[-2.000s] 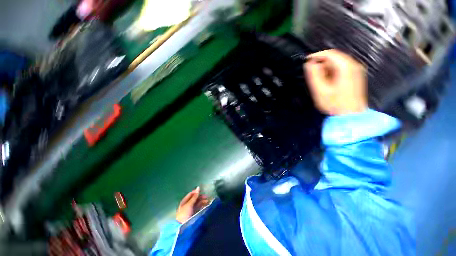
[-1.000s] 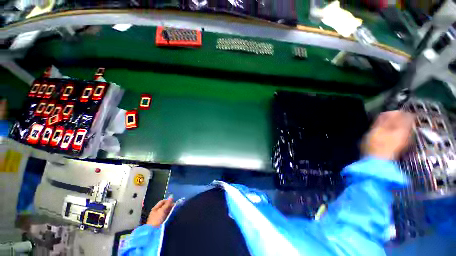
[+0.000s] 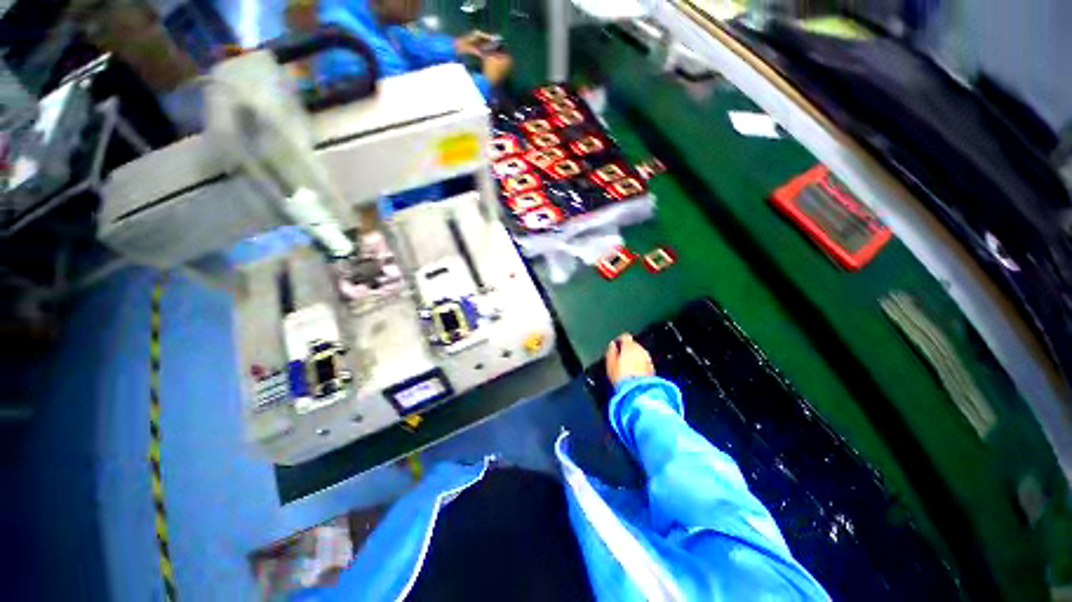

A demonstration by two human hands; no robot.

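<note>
My right hand [image 3: 629,359] is small and blurred, with fingers bent, at the near-left corner of the black blister tray [image 3: 788,435]. I cannot tell if it holds anything. My left hand is not in view; only the left sleeve shows at the bottom. The cream two-station benchtop machine [image 3: 376,435] stands to the left. Its right fixture [image 3: 449,321] and left fixture [image 3: 326,369] each hold a dark housing with a pale frame, with blue clamp parts beside them.
Red-framed housings [image 3: 553,165] lie in a black tray behind the machine, with two loose ones [image 3: 615,261] on the green bench. A red parts tray [image 3: 831,218] and pale strips [image 3: 940,365] lie farther right. Another person's hand [image 3: 494,61] shows at the top. A carton [image 3: 315,559] is below.
The view has swung left, bringing the whole machine into view. My right hand has moved from the far right to the tray's corner nearer the machine. My left hand has dropped out of view.
</note>
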